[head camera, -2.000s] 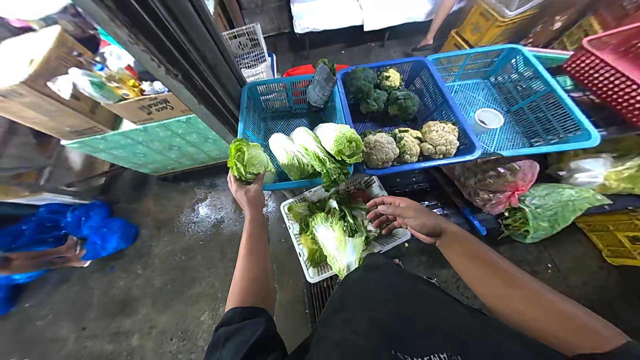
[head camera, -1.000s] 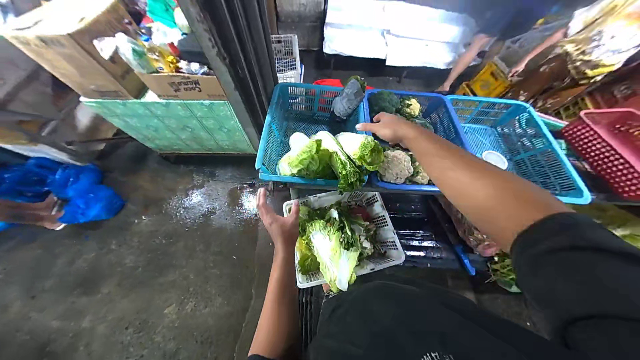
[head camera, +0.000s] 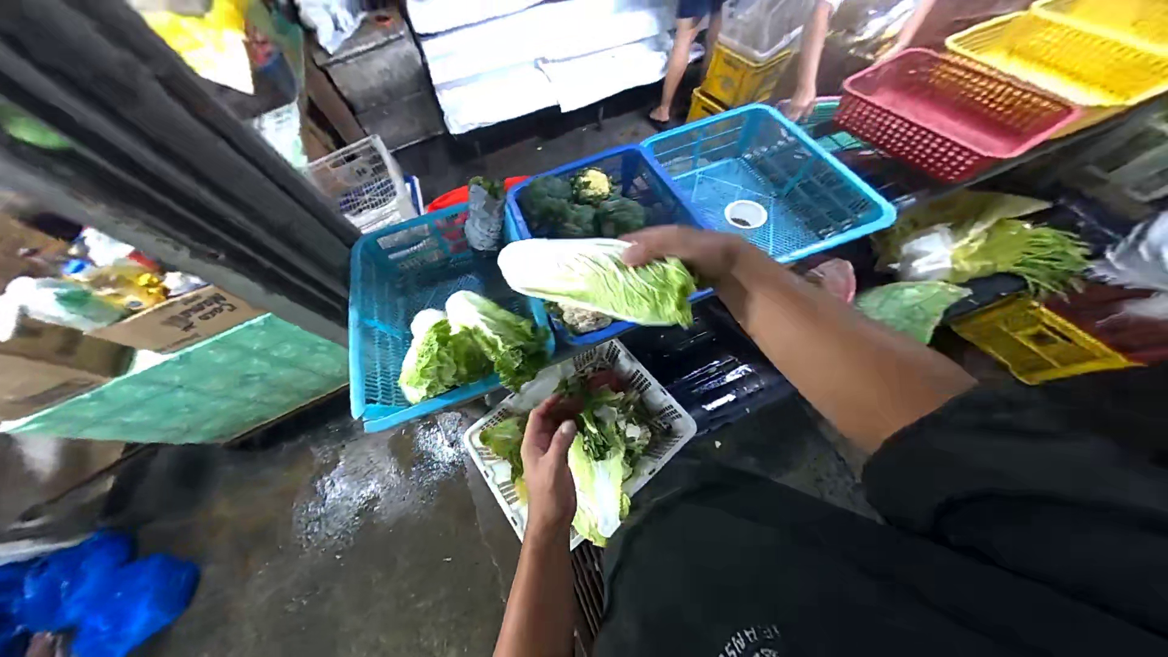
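My right hand (head camera: 680, 251) grips a napa cabbage (head camera: 598, 278) by its leafy end, holding it over the dark blue basket (head camera: 671, 187) of broccoli (head camera: 579, 214) and cauliflower. My left hand (head camera: 550, 456) is over the white plastic crate (head camera: 675, 429), at the loose leaves (head camera: 598, 484) there; whether its partly hidden fingers grip any is unclear. More cabbages (head camera: 470, 342) lie in the light blue basket (head camera: 360, 365) on the left, with a grey-wrapped bundle (head camera: 484, 217) at its back.
Another light blue basket (head camera: 821, 235) holds a white round container (head camera: 745, 214). Red (head camera: 949, 114) and yellow baskets (head camera: 1077, 59) stand at upper right, near another person's hands (head camera: 803, 99). A metal post (head camera: 210, 146) rises at left above the wet floor (head camera: 365, 529).
My right hand has lifted a napa cabbage, after reaching over the baskets one second ago. My left hand has moved from the white crate's left edge to over its leaves.
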